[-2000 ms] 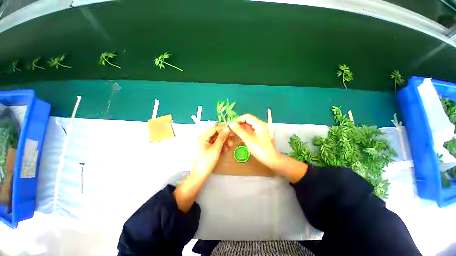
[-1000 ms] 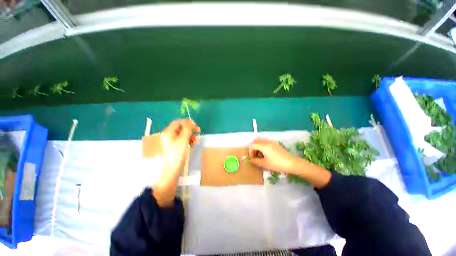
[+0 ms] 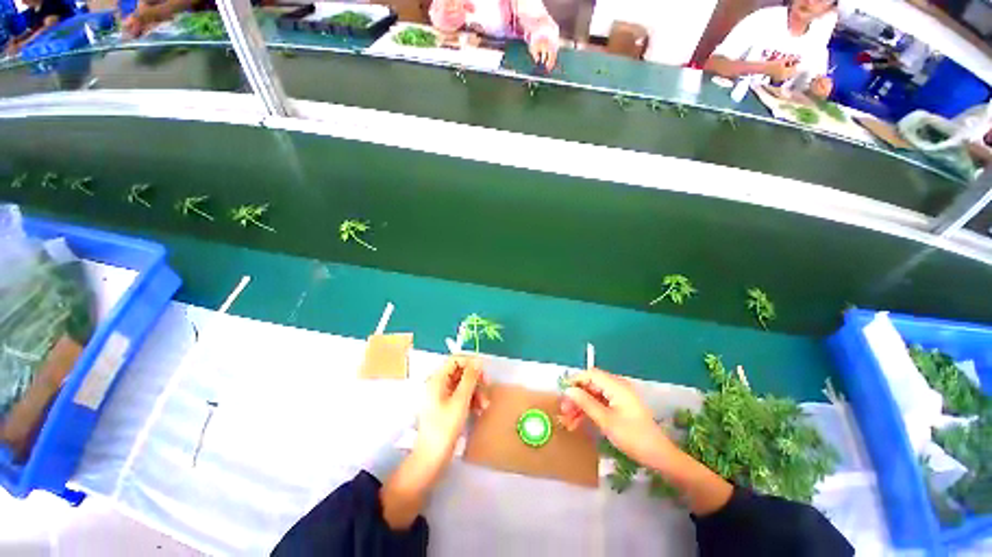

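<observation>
My left hand [image 3: 455,397] holds a leaf sprig [image 3: 479,329] upright by its thin stem, leaves pointing away from me. My right hand [image 3: 604,408] pinches a tiny green leaf piece [image 3: 566,381] between its fingertips. Between the hands, a round green dish [image 3: 534,428] with a bright, whitish centre lies on the brown cardboard pad [image 3: 511,446]. The two hands are apart. A loose foliage pile [image 3: 756,435] lies to the right of the pad, partly beside my right forearm.
The dark green belt [image 3: 522,245] carries spaced sprigs. Blue bins stand at the left [image 3: 120,354] and right [image 3: 887,435]. A cardboard square [image 3: 386,356] lies left of the pad. Beyond a pale rail [image 3: 544,149], a person in a white shirt [image 3: 785,49] and others work at another bench.
The view has tilted up, showing people opposite. My left hand has moved nearer the pad with its sprig; my right hand still pinches a small piece beside the dish.
</observation>
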